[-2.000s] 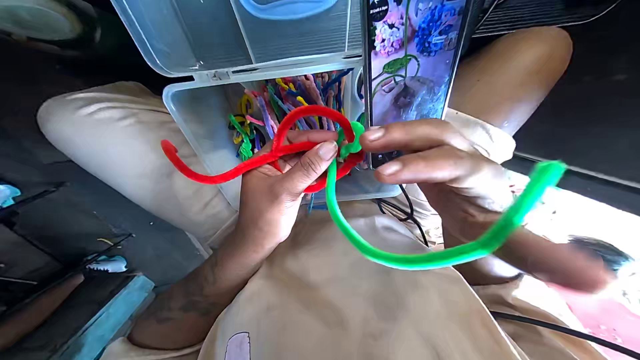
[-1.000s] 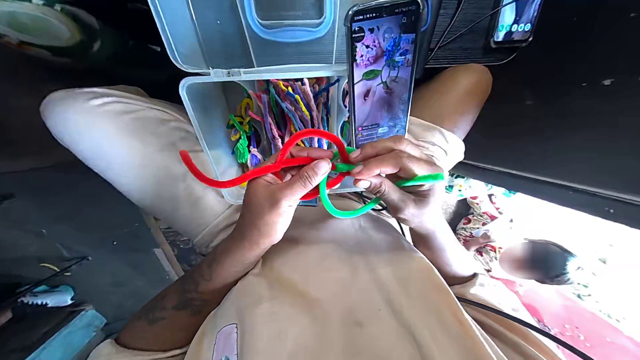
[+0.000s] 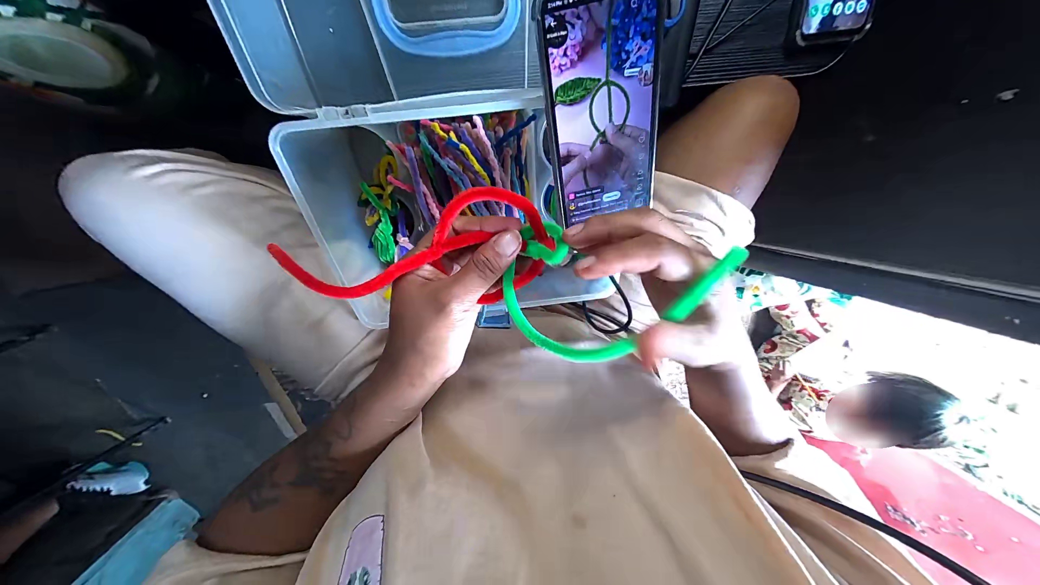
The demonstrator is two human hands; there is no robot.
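My left hand (image 3: 451, 296) pinches a red pipe cleaner (image 3: 357, 286) between thumb and fingers, where it is bent into loops with one free end out to the left. A green pipe cleaner (image 3: 569, 351) is wound around the red one at the joint, and its long tail curves down and up to the right. My right hand (image 3: 666, 276) has its index and middle fingertips at the green coil, while the tail passes by its blurred thumb. Whether the fingers grip the coil is unclear. Behind the hands, a clear plastic box (image 3: 313, 215) holds many coloured pipe cleaners (image 3: 467, 154).
A smartphone (image 3: 605, 106) showing a craft video leans on the box by its open lid (image 3: 284, 57). Another phone (image 3: 837, 16) lies at top right. A black cable (image 3: 861, 512) crosses at lower right. A person (image 3: 886, 410) is beyond, at the right.
My right fingers have spread from their bunched hold near the joint, and the green tail now reaches farther out to the right. My left hand keeps its pinch on the red loops.
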